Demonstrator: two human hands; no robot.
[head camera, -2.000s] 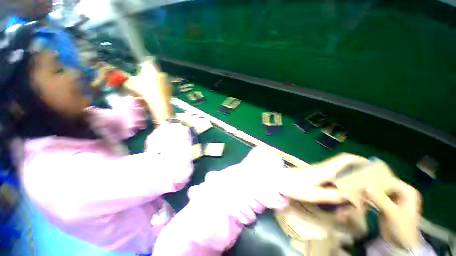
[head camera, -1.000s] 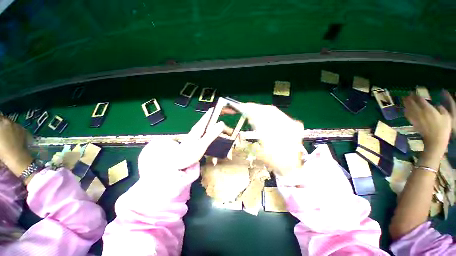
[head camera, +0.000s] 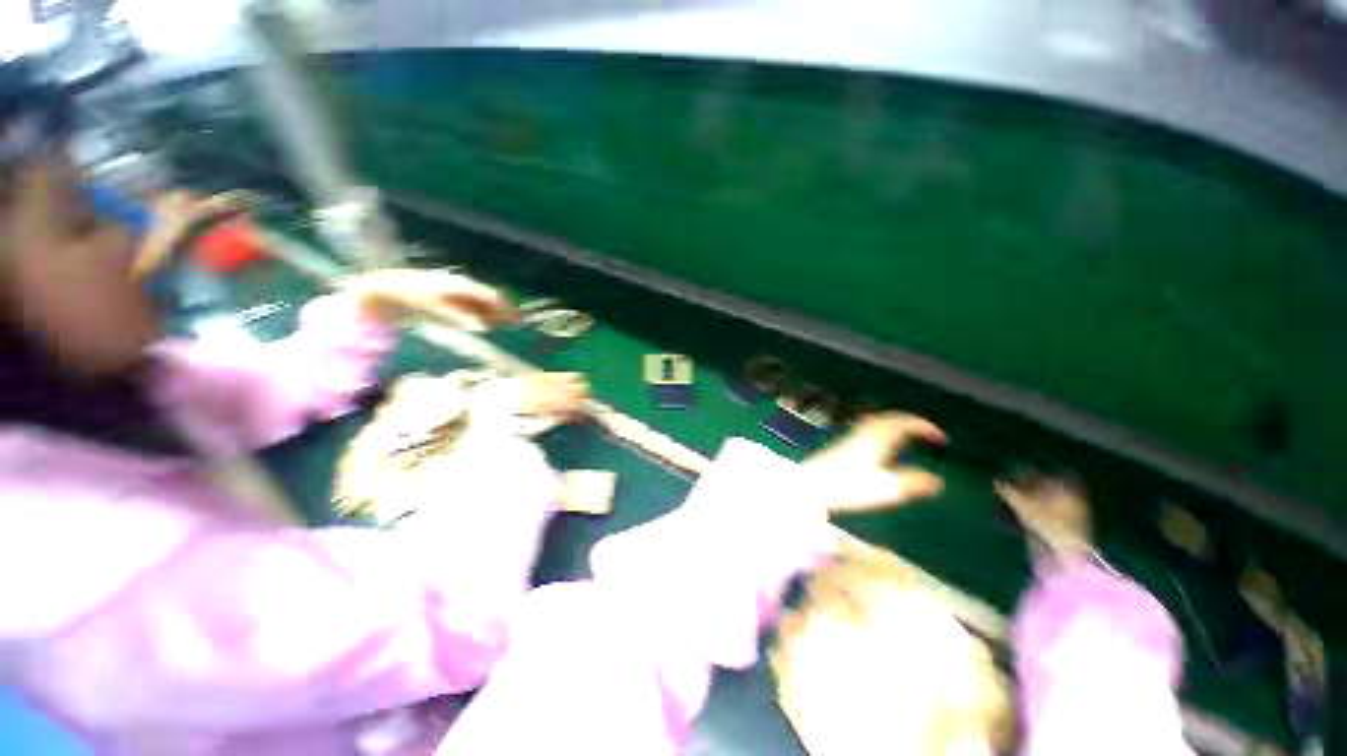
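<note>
My left hand (head camera: 875, 462) reaches over the green conveyor belt, fingers spread, with nothing seen in it. My right hand (head camera: 1046, 510) is also over the belt, to the right; it is small and blurred, and its fingers cannot be read clearly. A dark piece with a tan-edged part (head camera: 799, 414) lies on the belt just left of my left hand. A tan-and-dark piece (head camera: 669, 378) lies further left. A loose pile of tan backing paper (head camera: 886, 657) lies on the bench below my hands.
A worker in a pink smock (head camera: 222, 591) sits close on the left, with hands at another tan paper pile (head camera: 392, 443). A pale strip (head camera: 650, 443) edges the bench. More pieces lie on the belt at the right (head camera: 1185, 529). A green wall (head camera: 886, 222) stands behind.
The view has swung left. The window-frame piece held between my hands a second ago is no longer in them as far as seen; my hands have moved apart and out over the belt.
</note>
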